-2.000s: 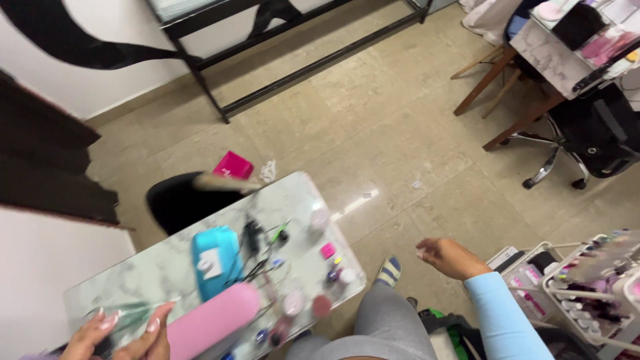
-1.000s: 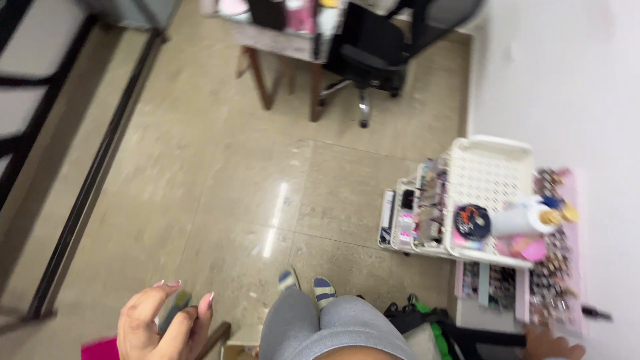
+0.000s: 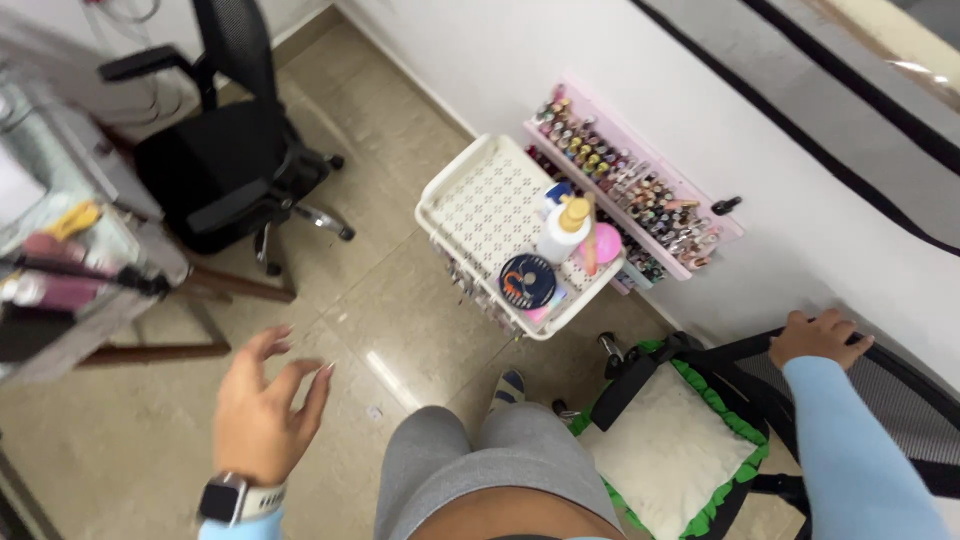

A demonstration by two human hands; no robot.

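My left hand [image 3: 270,409], with a smartwatch [image 3: 223,498] at its wrist, hangs over the tiled floor with fingers apart and nothing in them. My right hand [image 3: 819,339] rests on the top edge of the mesh backrest [image 3: 892,390] of a black office chair. A white cushion [image 3: 671,450] with a green ruffled trim lies on that chair's seat. Ahead stands a white plastic cart, its top tray [image 3: 487,202] bearing a white pump bottle [image 3: 562,231] with a gold top, a round dark tin [image 3: 527,281] and a pink round container [image 3: 601,243].
A pink wall rack [image 3: 622,180] holds many nail polish bottles beside the cart. Another black office chair [image 3: 217,165] stands at the upper left, next to a table [image 3: 142,247] with wooden legs and items on it. A black-striped panel crosses the upper right.
The view has swung far to the right, away from the marble-topped table. My right hand, lower right a second ago, is now on the chair's backrest. My left hand remains raised.
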